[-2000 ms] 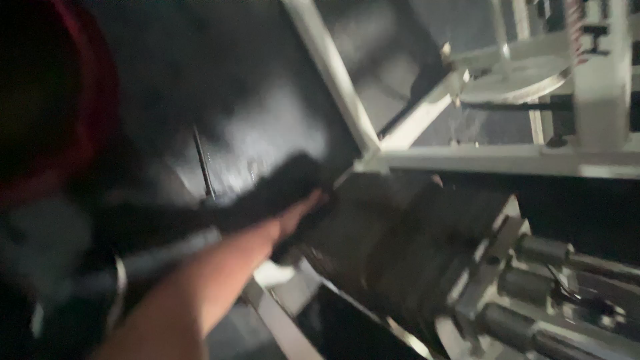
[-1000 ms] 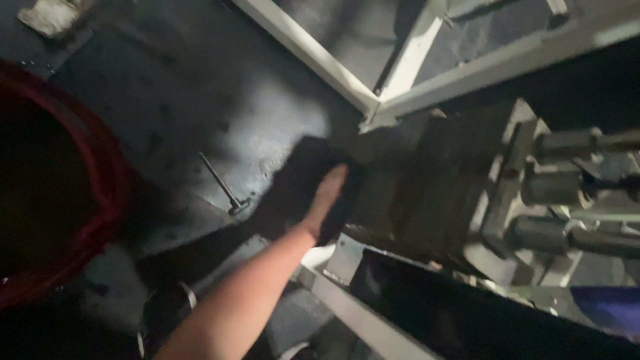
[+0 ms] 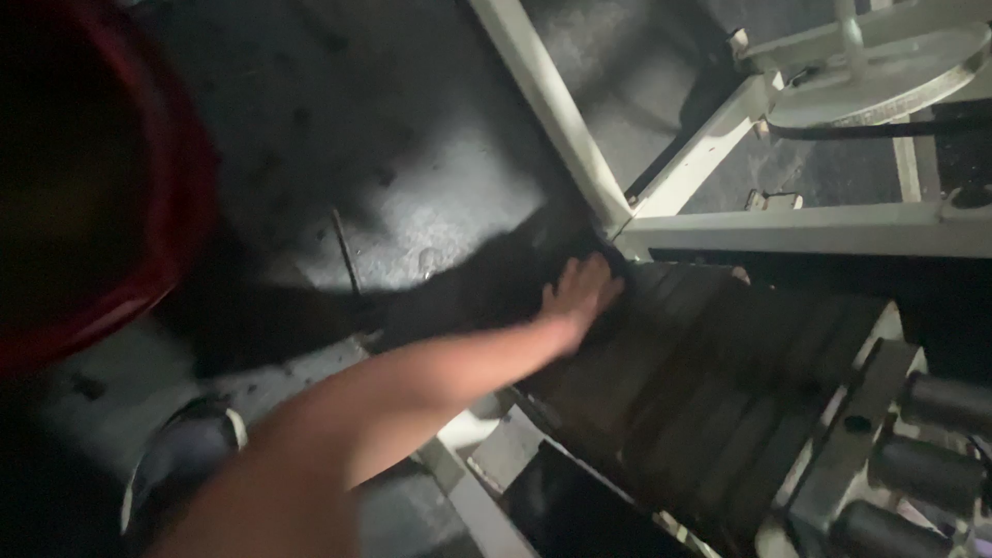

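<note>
My left hand [image 3: 585, 291] reaches in from the lower left, its fingers spread and nothing seen in it. It is over the near end of a dark layered block [image 3: 697, 387] that looks like a machine's weight stack; contact cannot be told. Just beyond the fingertips is the corner of a white metal frame [image 3: 639, 225]. Dark cylindrical sleeves [image 3: 918, 469] stand out from the block's right end, behind a metal crosspiece [image 3: 849, 426]. On the floor to the left lies a thin rod [image 3: 346, 252], its lower end lost in shadow. My right hand is out of view.
A large round object with a red rim [image 3: 182, 194] fills the left edge. A shoe [image 3: 182, 453] is at the lower left. White frame bars [image 3: 554, 108] cross the upper middle, and a round pale plate [image 3: 876, 85] is at the upper right. Another pale bar [image 3: 480, 504] runs along the bottom.
The view has shifted and turned. My left hand, closer to the block's lower side a second ago, is now by the frame corner with its fingers spread.
</note>
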